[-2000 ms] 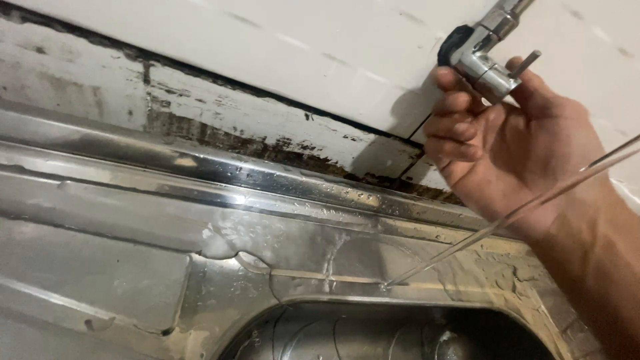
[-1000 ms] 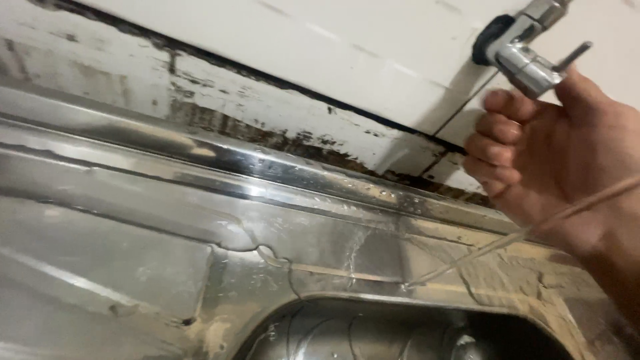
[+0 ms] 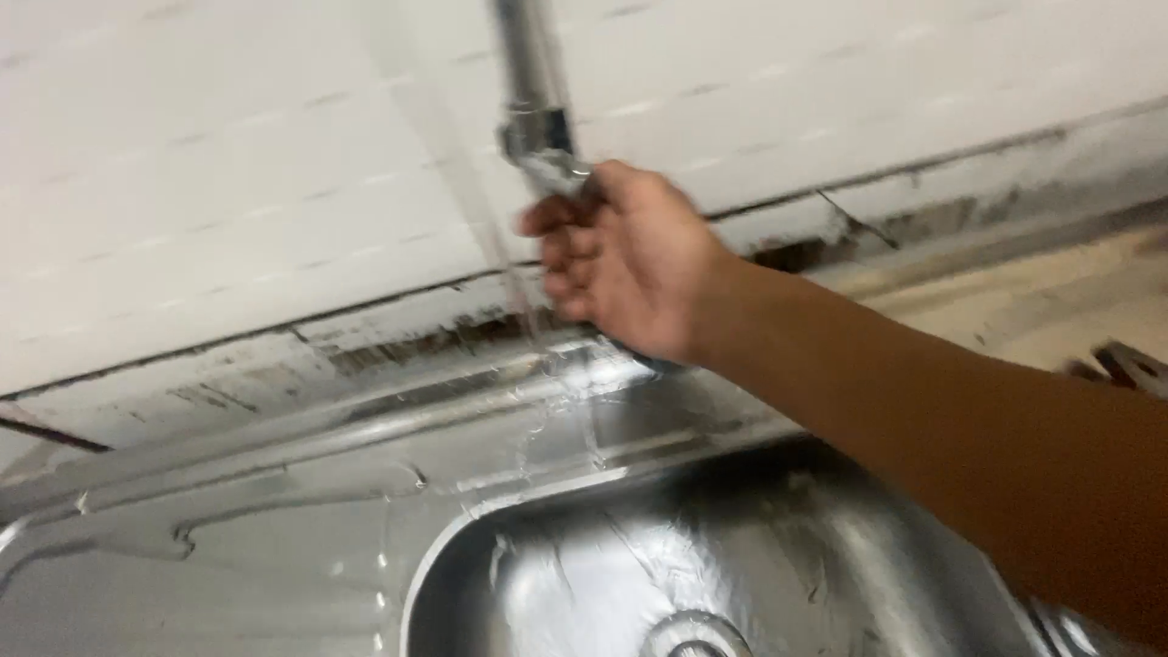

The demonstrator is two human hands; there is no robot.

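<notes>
My right hand (image 3: 630, 260) reaches in from the right, palm side showing, thumb and forefinger closed around the small handle of a chrome wall faucet (image 3: 540, 132). The other fingers are curled below it. Motion blur softens the fingertips and the handle. To the left of the hand, a thin stream of water (image 3: 456, 182) slants down onto the wet back ledge of a stainless steel sink (image 3: 511, 497), where it splashes. The sink's drain (image 3: 698, 634) shows at the bottom edge. My left hand is out of view.
Behind the sink stands a white tiled wall (image 3: 274, 164), with dark, stained joints along its foot. A ribbed steel drainboard (image 3: 228, 566) lies at left. A dark metal object (image 3: 1131, 365), partly hidden, rests at the right beyond my forearm.
The view has turned strongly, and more of the basin shows. My right thumb and forefinger now close on the faucet's handle; a second ago the fingers were looser beside it. Water runs throughout.
</notes>
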